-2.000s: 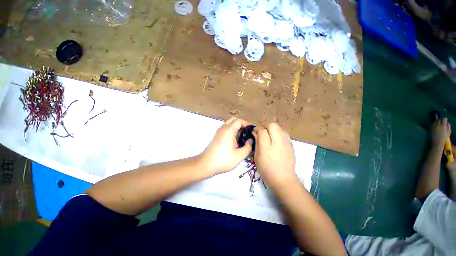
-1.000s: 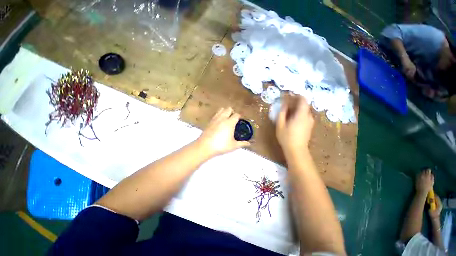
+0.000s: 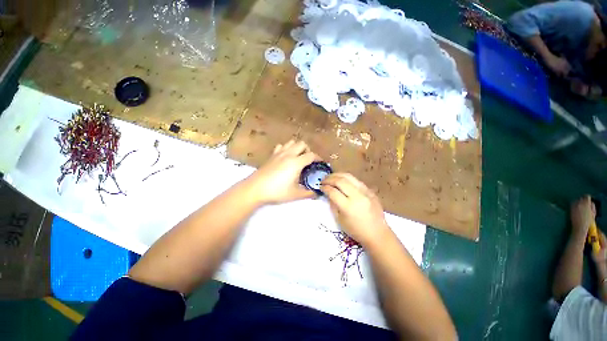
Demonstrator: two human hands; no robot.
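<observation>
A round black housing (image 3: pixel 307 174) lies at the board's near edge with a pale translucent disc (image 3: pixel 318 178) inside its rim. My left hand (image 3: pixel 287 172) holds the housing from its left side. My right hand (image 3: pixel 353 205) is at the right side, its fingertips on the disc; whether they grip it or press it cannot be told. A small bunch of red and dark wire leads (image 3: pixel 349 252) lies on the white sheet, partly under my right hand. A large pile of white discs (image 3: pixel 379 60) lies on the brown board.
Another black housing (image 3: pixel 132 91) and a clear plastic bag (image 3: pixel 183 30) are at upper left. The main wire pile (image 3: pixel 88 141) is on the white sheet (image 3: pixel 193 180). A blue tray (image 3: pixel 511 76) is upper right. One person's hands hold a yellow tool (image 3: pixel 594 236); another person is upper right.
My right hand has come back from the disc pile to the housing. A pale disc now sits in the housing, which showed black inside before. The view has shifted slightly.
</observation>
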